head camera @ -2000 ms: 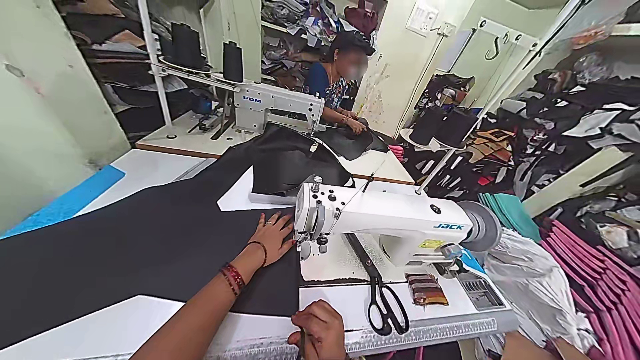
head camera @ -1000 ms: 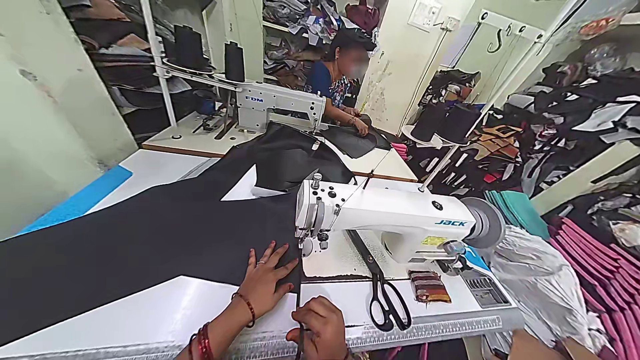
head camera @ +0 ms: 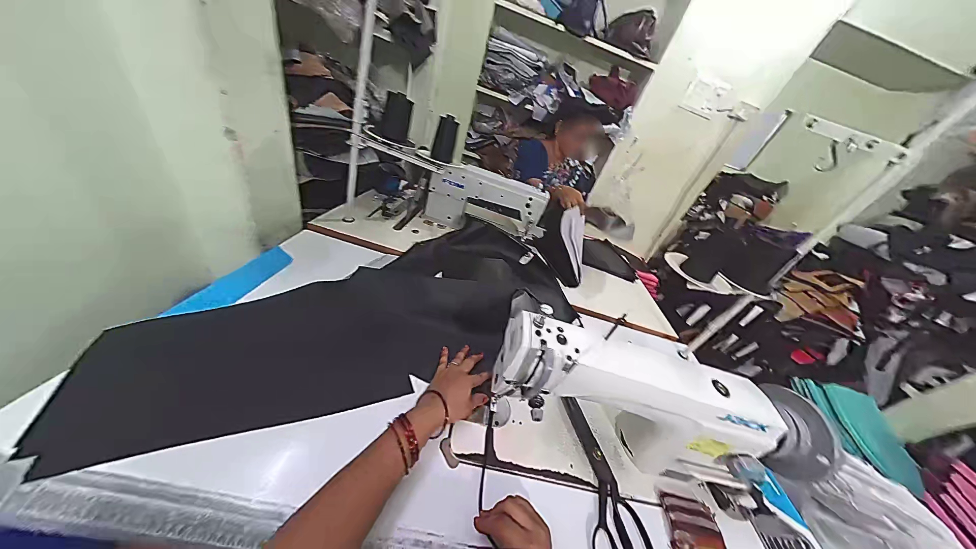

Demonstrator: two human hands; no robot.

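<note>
My left hand (head camera: 456, 385), fingers spread, lies flat on the edge of a large black fabric panel (head camera: 290, 358), just left of the needle area of a white Jack sewing machine (head camera: 640, 374). My right hand (head camera: 515, 522), at the bottom edge of the view, is closed on a narrow black strip (head camera: 483, 473) that runs up to the presser foot. The panel stretches left over the white table (head camera: 335, 457) and back toward the second machine. Black-handled scissors (head camera: 598, 457) lie on the machine bed, right of the strip.
Behind stands another sewing machine (head camera: 488, 194), where a person (head camera: 560, 156) holds up a dark piece with a white side. A bundle of brown thread or strips (head camera: 690, 518) lies by the scissors. Teal pieces (head camera: 862, 435) are stacked at the right. A blue strip (head camera: 232, 282) lies at the table's left.
The large black panel has shifted, and its far left end now shows on the table. The other person's hand has risen with a dark piece. The view has tilted and swung left.
</note>
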